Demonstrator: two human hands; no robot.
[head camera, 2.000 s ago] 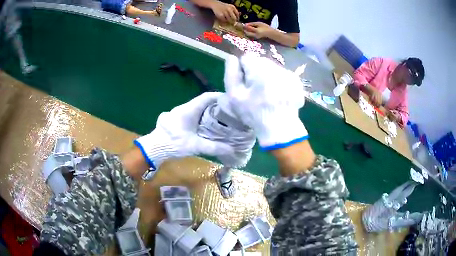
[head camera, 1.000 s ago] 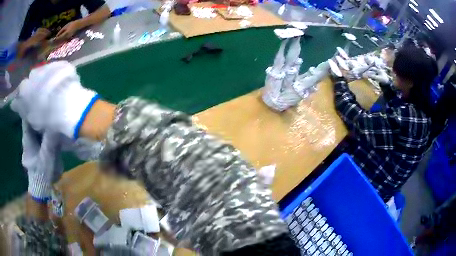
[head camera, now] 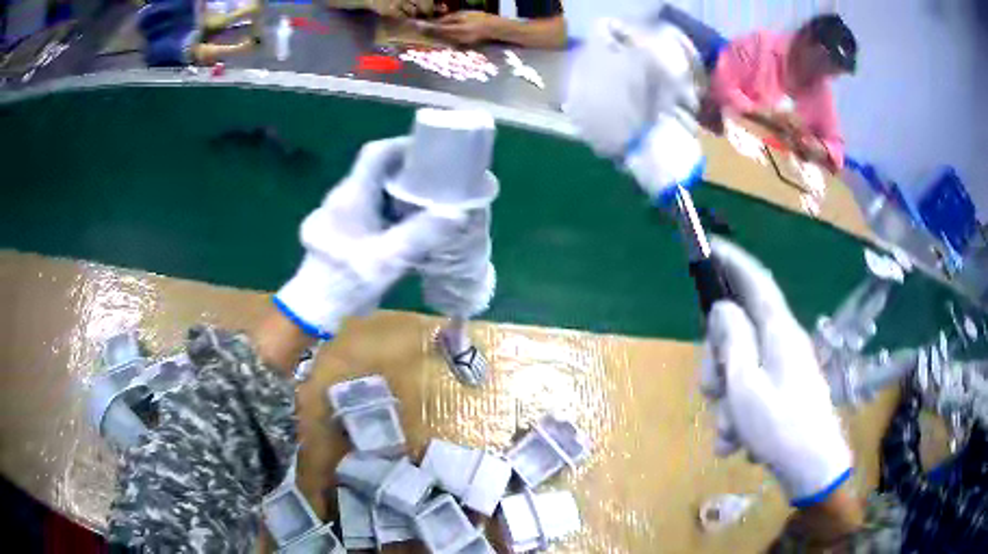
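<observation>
A pale grey figure lower body stands upright in front of me, one sandalled foot showing on the bench. A light-grey waist insert sticks up out of its top, rim near the shorts. My left hand, gloved, is closed around the figure's upper part just below the insert's rim. My right hand, gloved, grips the black handle of a padded hammer. The hammer's glove-wrapped head is raised, up and to the right of the insert, not touching it.
Loose waist inserts are piled on the brown bench; more lie left. A small white piece lies right. The green belt runs behind, with a dark object. Other leg sections are at right. People sit across the belt.
The view has swung back left from the right side. My right hand now holds the hammer raised. The insert stands uncovered above my left hand.
</observation>
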